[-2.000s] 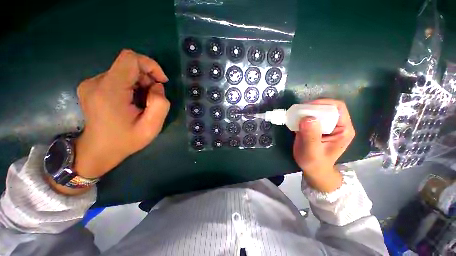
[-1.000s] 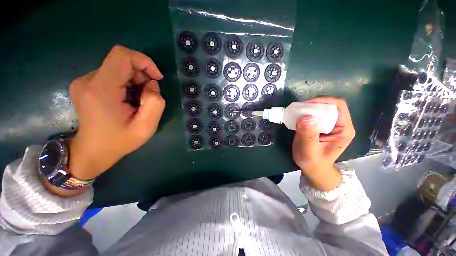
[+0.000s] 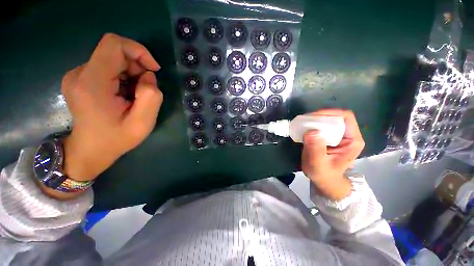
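Observation:
Black round discs point(image 3: 213, 31) with pale spoked centres lie in rows on a flat clear plastic bag point(image 3: 249, 10) in front of me. My right hand point(image 3: 332, 150) is closed around a white squeeze bottle point(image 3: 317, 130), right of the bag. Its thin nozzle points left, with the tip over the discs in the second row from the near edge, around the middle column. Whether the tip touches a disc cannot be told. My left hand point(image 3: 114, 104) is curled left of the bag, thumb and index finger near each other. Its palm side is hidden, so whether it holds something cannot be seen.
Filled, crinkled shiny bags of discs point(image 3: 436, 122) lie at the right on the dark green work surface point(image 3: 343, 52). My left wrist wears a watch point(image 3: 48, 162). The bench's near edge runs in front of my striped smock. Blurred equipment shows at lower right.
The bottle's nozzle tip has moved one row nearer to me over the discs. The bag, discs and left hand appear higher and slightly further left in the view. The right hand still holds the bottle.

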